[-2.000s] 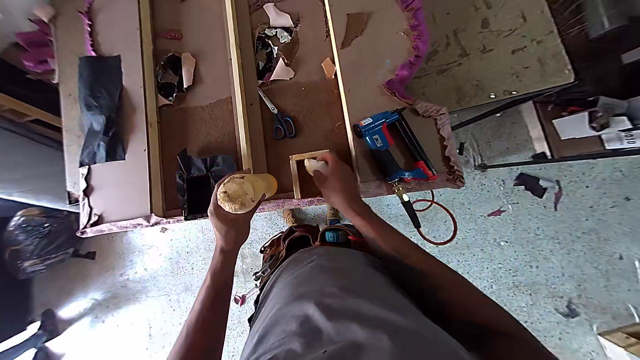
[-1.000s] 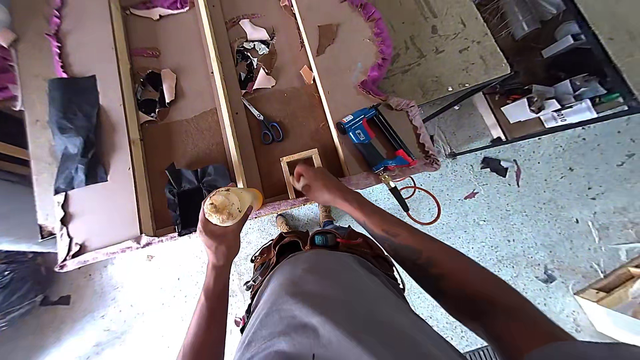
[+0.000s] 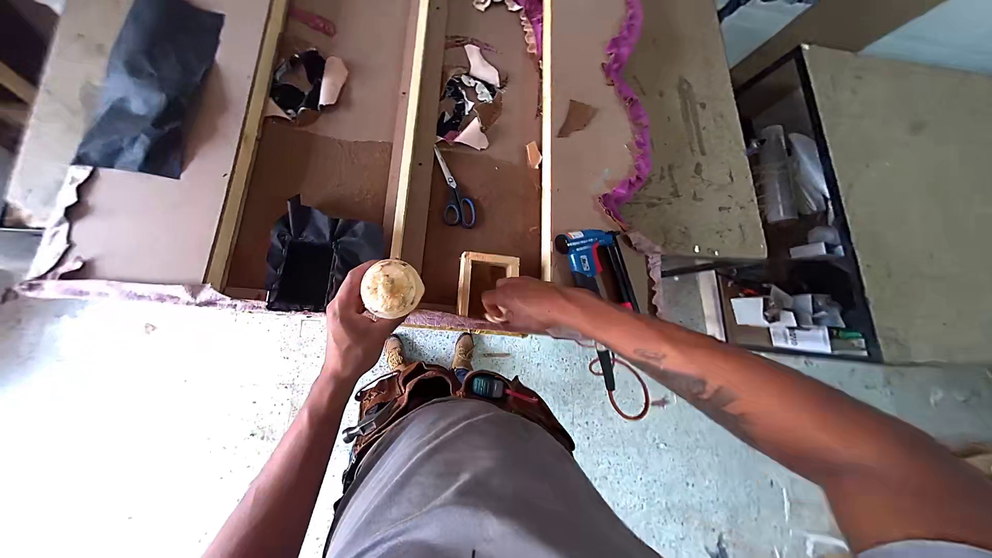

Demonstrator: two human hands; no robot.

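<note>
My left hand [image 3: 358, 322] is wrapped around a round container [image 3: 392, 289] whose top is crusted with a pale yellowish substance. My right hand [image 3: 527, 302] is at the right side of a small rectangular wooden frame [image 3: 490, 259], its fingers curled down; whether they hold anything is hidden. The small frame lies at the near edge of a large wood-slatted, board-backed panel. A box-like piece covered in black fabric [image 3: 306, 267] stands left of my left hand. Scissors with blue-black handles [image 3: 457, 203] lie beyond the small frame. A blue pneumatic stapler [image 3: 590, 260] rests to the right.
Wooden slats [image 3: 407, 147] run away from me. Fabric and leather-like scraps [image 3: 473, 101] lie between them. Black cloth [image 3: 155, 89] covers the left part. A ruffled purple strip [image 3: 632, 108] lies at right. The stapler's red-brown hose [image 3: 632, 407] loops over the edge. A shelf unit [image 3: 802, 333] stands right.
My right hand has moved from the small frame's top edge to its right side. My left hand still holds the container, now more upright to the view.
</note>
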